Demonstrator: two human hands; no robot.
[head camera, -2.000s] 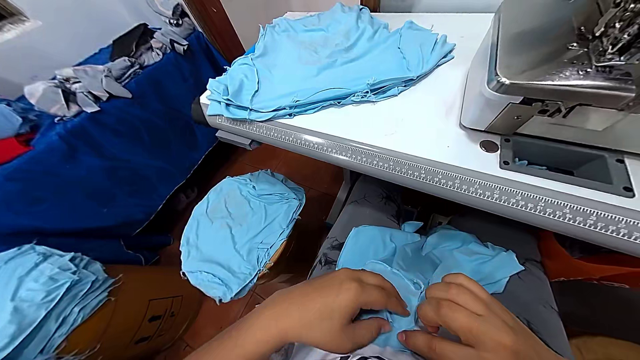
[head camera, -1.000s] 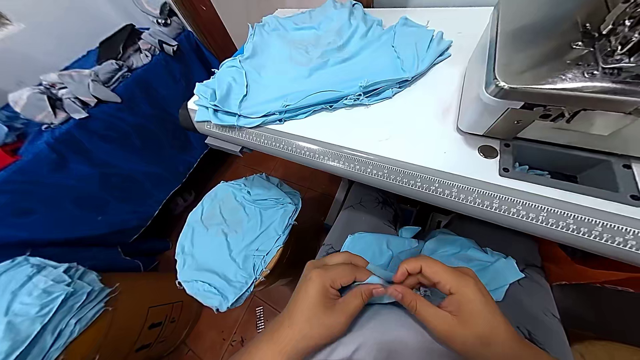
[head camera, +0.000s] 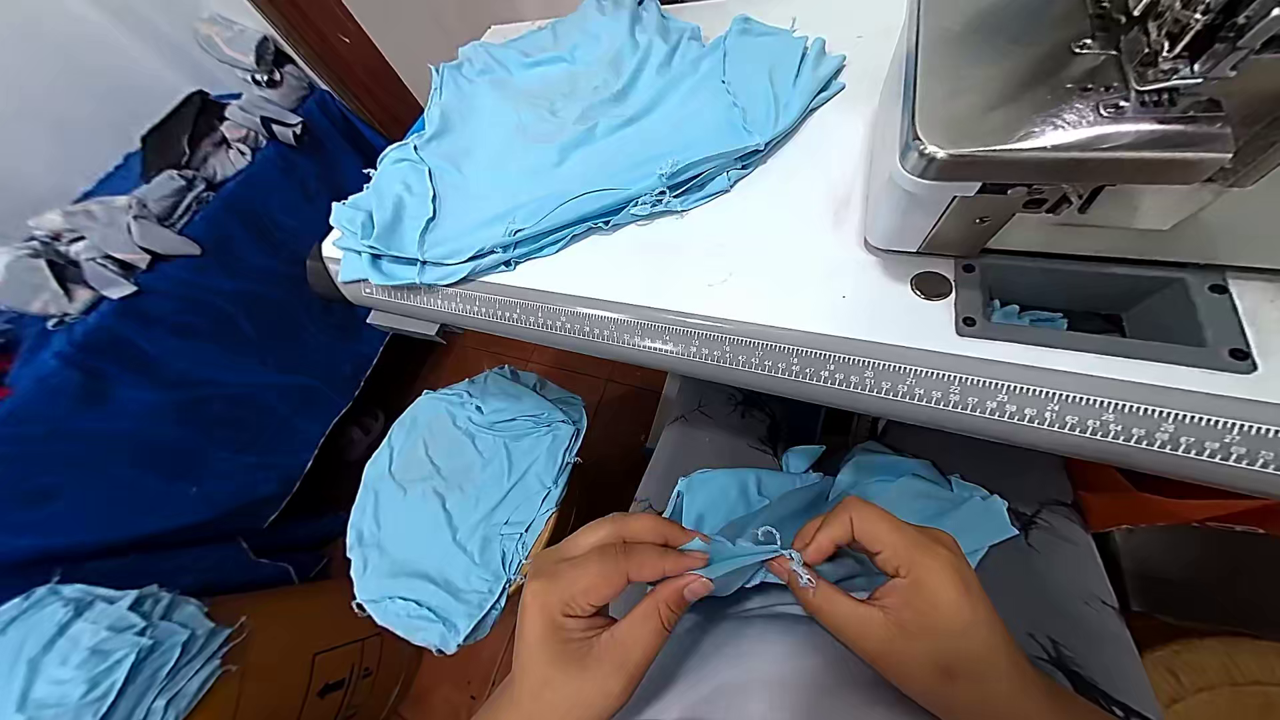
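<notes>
Light blue knit fabric (head camera: 740, 500) lies across my lap, one edge lifted between both hands. My left hand (head camera: 620, 590) pinches that edge between thumb and fingers. Just to the right, my right hand (head camera: 880, 590) grips the same edge where a curled chain of overlock thread (head camera: 795, 565) sticks out by the fingertips. Much of the cloth behind the hands is bunched, and its full shape cannot be told. Above the lap runs the table's front edge, which bears a ruler strip (head camera: 700, 345).
On the white table (head camera: 760, 260) are a pile of sewn blue pieces (head camera: 570, 130) and an overlock sewing machine (head camera: 1060, 130). Left of my legs sits another blue stack (head camera: 460, 500). Blue pieces (head camera: 100, 650) rest on a cardboard box (head camera: 320, 650) at lower left. Blue cloth (head camera: 180, 390) covers something behind.
Both hands have come up off the lap since the earliest frame, with the fabric edge raised between them. A thread chain now shows at the right fingertips. The view has shifted slightly.
</notes>
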